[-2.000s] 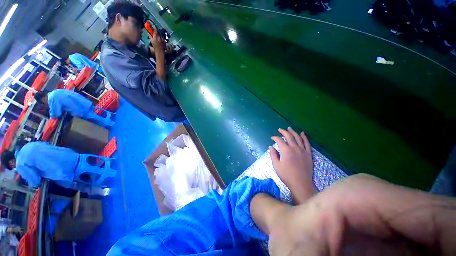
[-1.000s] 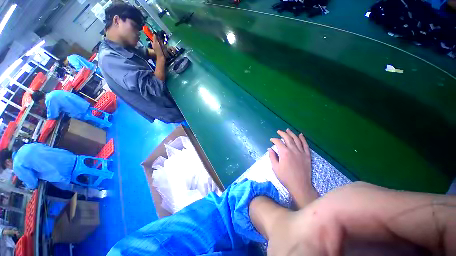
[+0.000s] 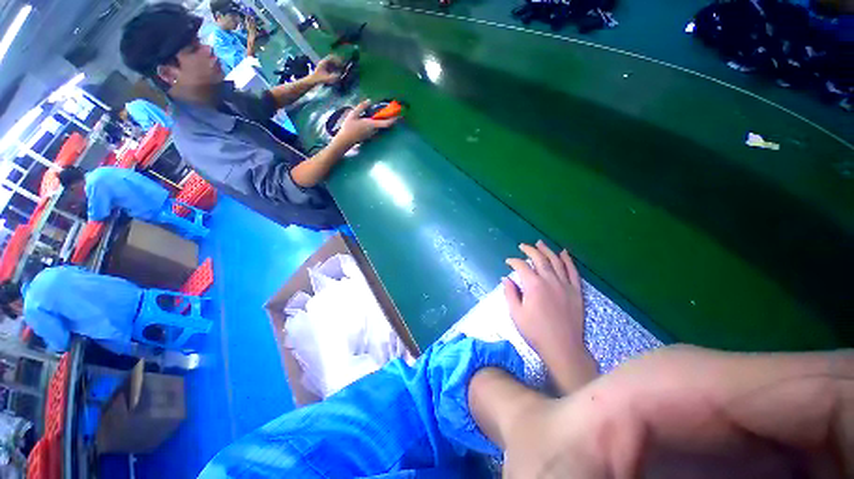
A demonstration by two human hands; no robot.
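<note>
My right hand [image 3: 548, 304], as far as the crossed arms let me tell, lies flat and bare on the silver bubble-foil mat [image 3: 618, 327]. Its fingers are spread, pointing to the top of the picture, and it holds nothing. A blue sleeve [image 3: 365, 421] comes from the lower left and ends at a bare wrist [image 3: 496, 402]. This seems to be my left arm. Large, close bare skin fills the lower right, and no fingers of my left hand can be made out.
Green bench [image 3: 421, 253] and green belt [image 3: 599, 178] run past the mat. A small pale scrap [image 3: 761, 142] lies on the belt; black parts [image 3: 777, 47] are heaped beyond. A box [image 3: 290, 360] of white bags stands left. A grey-clad person [image 3: 234, 140] holds an orange tool [image 3: 387, 110].
My hand and arms have hardly moved. The grey-clad person has leaned back, spread both hands apart over the bench and lowered the orange tool. The pale scrap has shifted right and slightly down.
</note>
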